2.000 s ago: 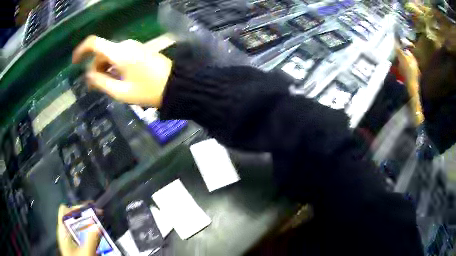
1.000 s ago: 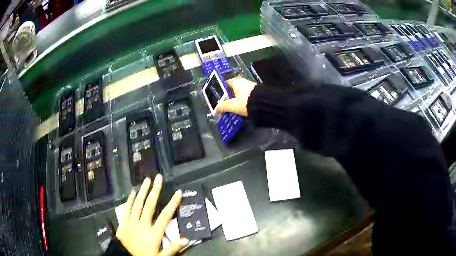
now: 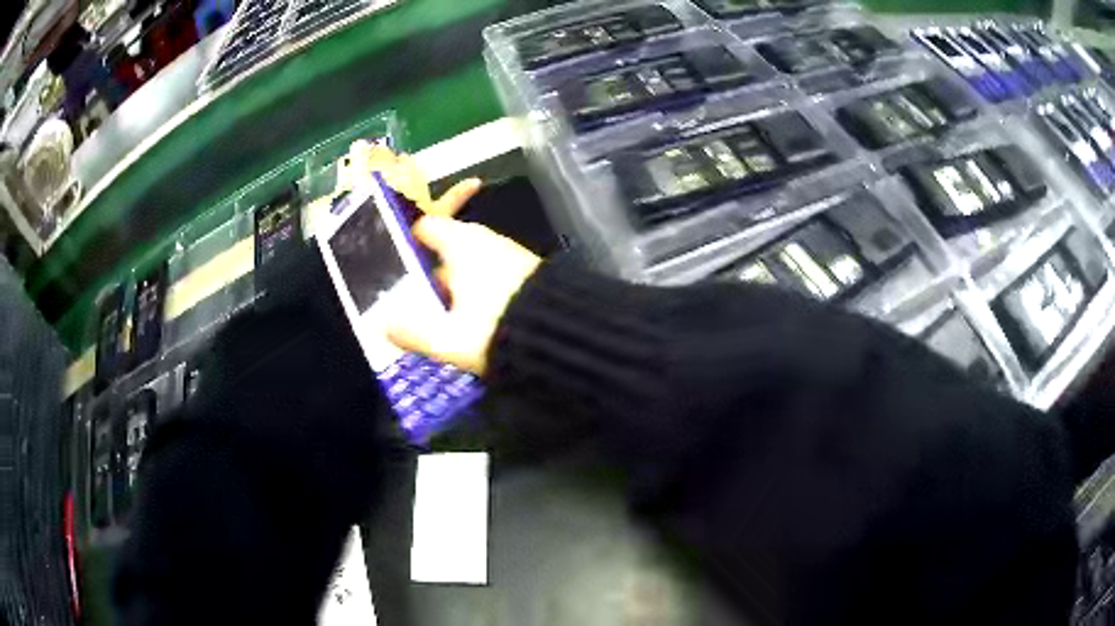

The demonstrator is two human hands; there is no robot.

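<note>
My right hand (image 3: 471,281) holds a keypad phone (image 3: 367,259) with a dark screen, silver pad and blue keys, tilted above the clear blister tray (image 3: 226,242). My left hand (image 3: 397,168) shows only in part behind the phone's top end, at the tray's far right corner. A pale edge shows beside its fingers; whether it grips it is unclear. Phones back side up (image 3: 275,226) lie in the tray's left pockets. My left sleeve and the held phone hide the tray's middle.
Stacked trays of phones (image 3: 624,245) stand at the right. A dark smartphone (image 3: 507,202) lies between them and the work tray. A white rectangle (image 3: 450,520) lies at the near edge, with another partly under my left sleeve. A red pen (image 3: 73,550) is at far left; a green conveyor runs behind.
My left hand has gone from the white rectangles at the near edge to the tray's far right corner. My right hand still holds the phone, now raised closer. The view has shifted right.
</note>
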